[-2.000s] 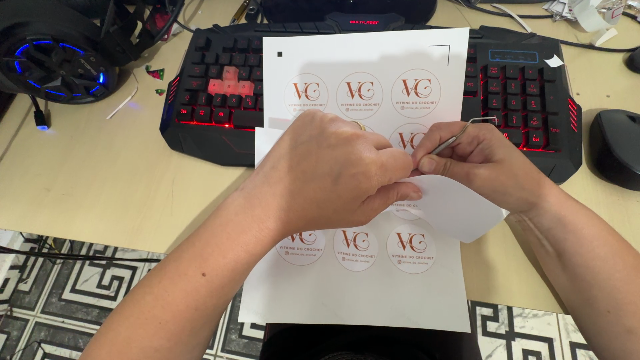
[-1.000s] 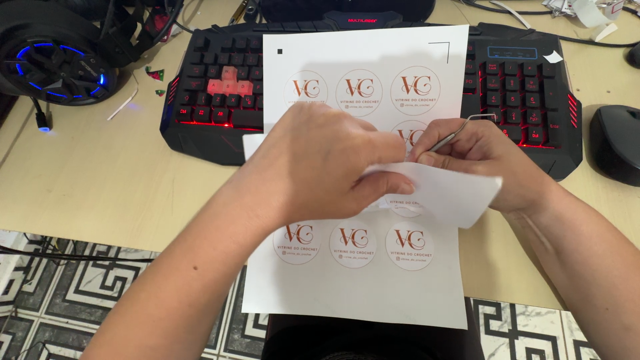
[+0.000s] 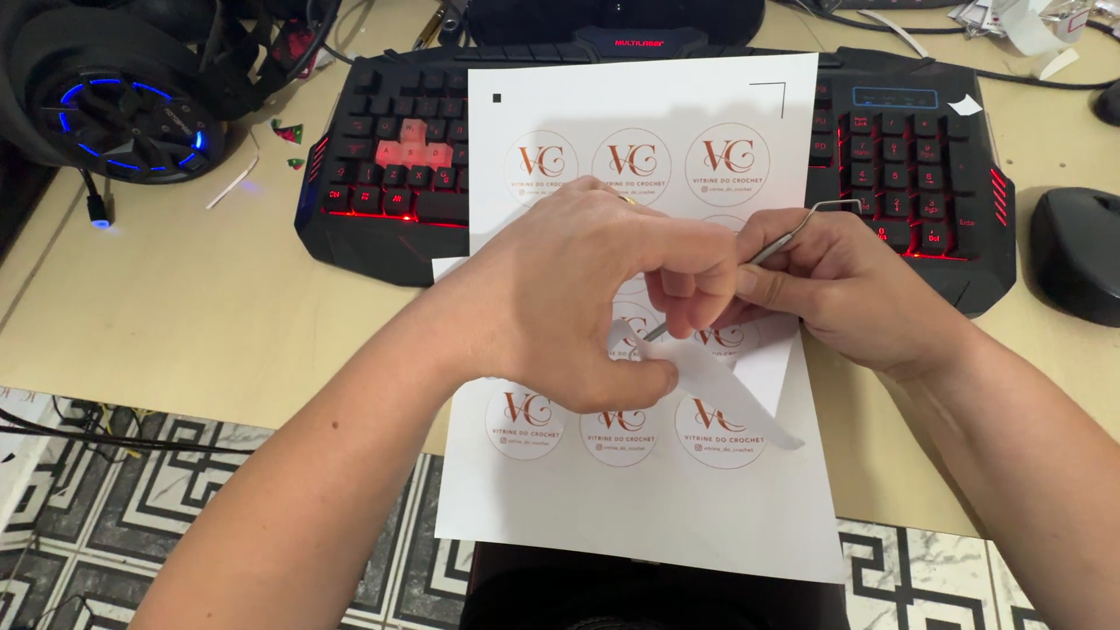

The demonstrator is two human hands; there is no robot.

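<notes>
My right hand (image 3: 822, 284) grips a thin double-ended metal pick (image 3: 774, 248). One bent end points up and right; the other end shows below my left fingers. My left hand (image 3: 604, 289) has its thumb spread from its curled fingers, which meet the right fingertips. A curled piece of white paper (image 3: 722, 381) lies by the left thumb and hangs down right across the sheets. Under both hands are white printed sheets (image 3: 643, 516) with rows of round labels (image 3: 727, 164) bearing lettering. The middle labels are partly hidden by the hands.
A black backlit keyboard (image 3: 927, 166) lies beneath the top sheet. A headset (image 3: 131, 131) is at the upper left and a black mouse (image 3: 1081, 254) at the right. Paper scraps (image 3: 1019, 26) and cables are at the back right. The desk's front edge crosses below the hands.
My left thumb has moved down, away from the fingers. The paper flap that stood raised between the hands now hangs down to the right, and the pick's lower end shows.
</notes>
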